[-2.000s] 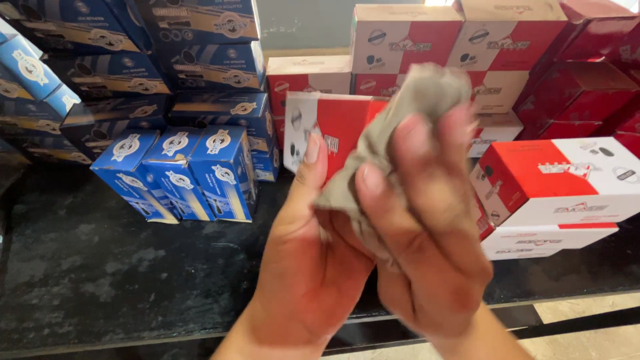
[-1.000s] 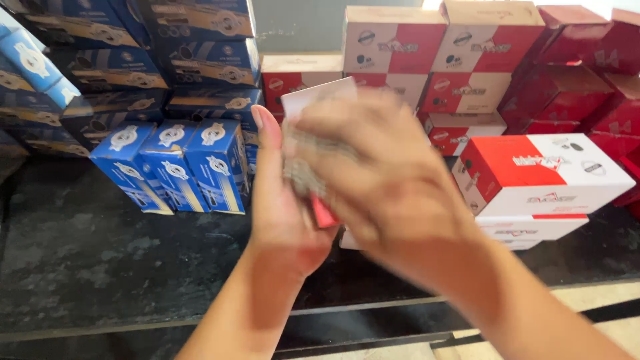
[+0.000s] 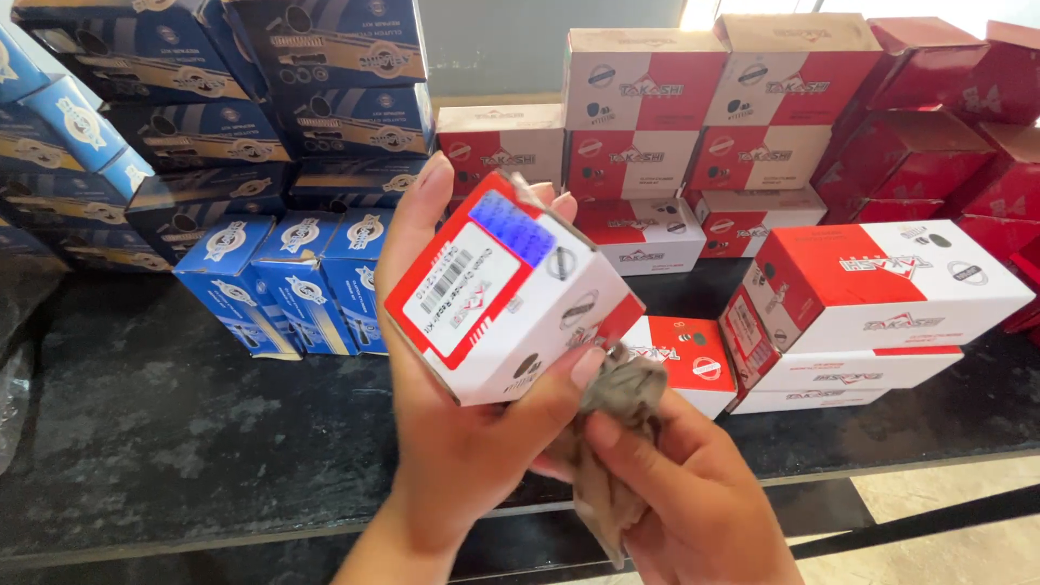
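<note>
My left hand point(image 3: 455, 439) grips a red and white Takashi cardboard box point(image 3: 520, 325), tilted, with its labelled end toward me. The end bears a barcode label and a blue sticker. Just to the right, my right hand point(image 3: 691, 479) is closed on a crumpled grey-brown cloth point(image 3: 621, 422), whose top lies against the lower right corner of the box. The fingertips of my left hand show behind the far edge of the box; the rest of those fingers is hidden.
Blue boxes point(image 3: 296, 284) stand on the black shelf point(image 3: 203, 455), with darker blue stacks point(image 3: 349, 73) behind. Red and white boxes point(image 3: 642, 89) are stacked at the back, others point(image 3: 886, 284) at the right. Dark red boxes point(image 3: 902, 154) fill the far right. The shelf's front edge runs below my hands.
The cloth, earlier over the box and largely covering it, has moved down to its lower right corner. The box's labelled end now shows. Both hands still hold their things.
</note>
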